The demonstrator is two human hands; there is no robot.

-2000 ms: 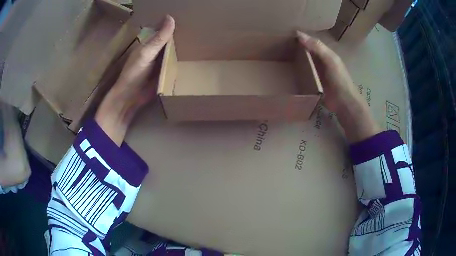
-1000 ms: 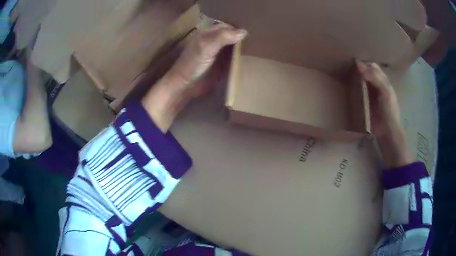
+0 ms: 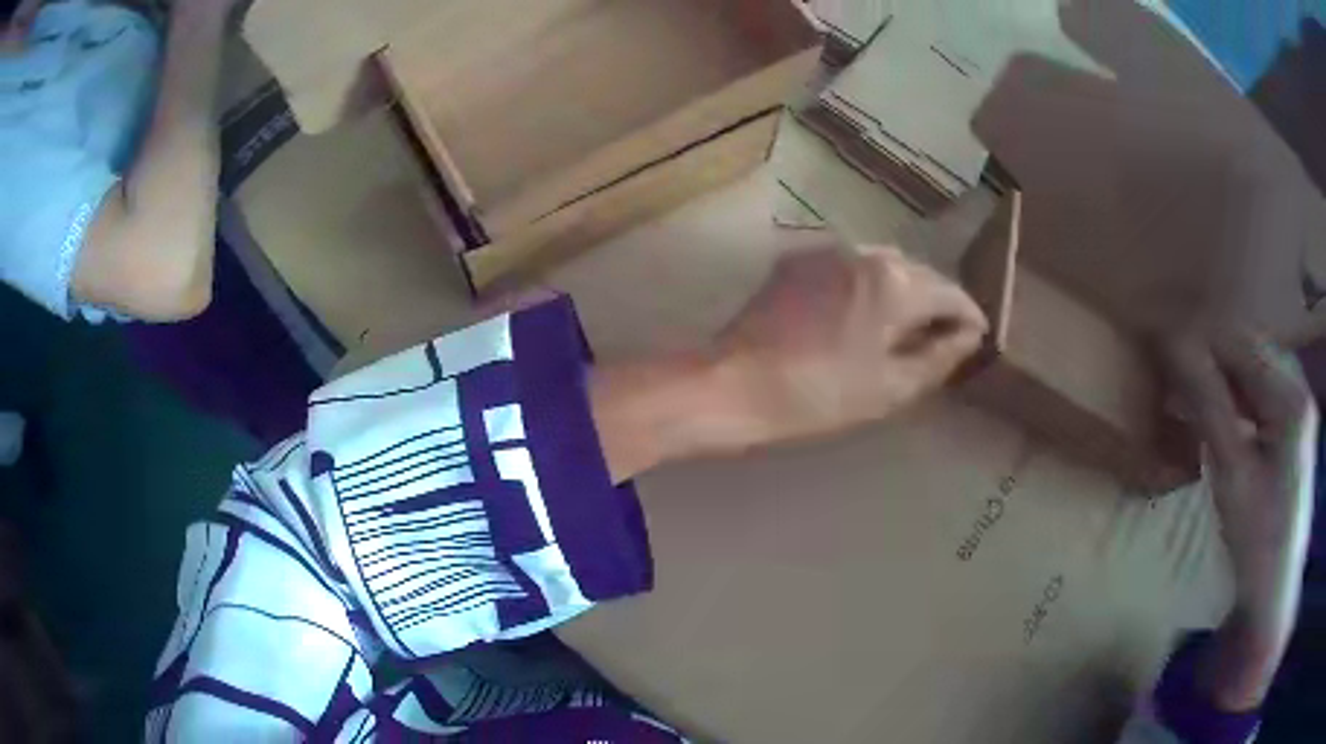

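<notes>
The mailer box [image 3: 1083,356] stands at the right, turned at an angle, with its lid flap [image 3: 1127,131] raised behind it. My left hand [image 3: 873,342] is blurred, with curled fingers beside the box's left end wall; I cannot tell if it touches. My right hand [image 3: 1243,414] is blurred and lies over the box's right end, gripping it there. The inside of the box is partly hidden by its walls and my right hand.
A neighbouring open box [image 3: 611,109] lies at the upper middle. Layered flat blanks [image 3: 909,116] lie behind, right of it. A printed carton sheet [image 3: 814,581] lies beneath. Another person's bare forearm and light blue sleeve [image 3: 66,175] are at the upper left.
The box and both my hands have shifted right in view. My left hand has come off its grip at the top of the left end wall. The neighbouring box and flat blanks show more fully.
</notes>
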